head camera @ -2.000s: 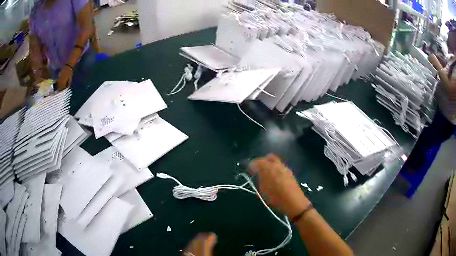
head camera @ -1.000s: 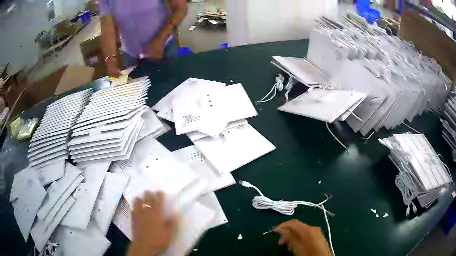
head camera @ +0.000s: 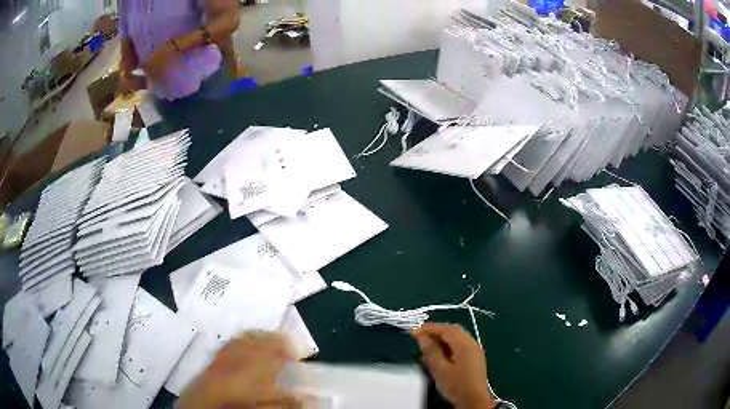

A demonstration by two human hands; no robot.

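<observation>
My left hand, low in the view and blurred, holds a white flat panel by its left side. The panel is tilted and cut off by the bottom edge. My right hand is just right of the panel, thumb and fingers pinched on a thin white cable's end; the tip is too blurred to see well. A bundled white cable lies on the table just beyond my right fingertips, plug to the left. Another cord runs down behind my right wrist.
Loose white housings lie at left, with slanting stacks beyond. Cabled housings lie at right; a long leaning row stands at the far side. White scraps dot the dark green table. A person stands opposite.
My left hand has come from the loose housings towards my right hand, now with a panel in it. My right hand has moved up beside the cable bundle. The view has swung right, then partly back.
</observation>
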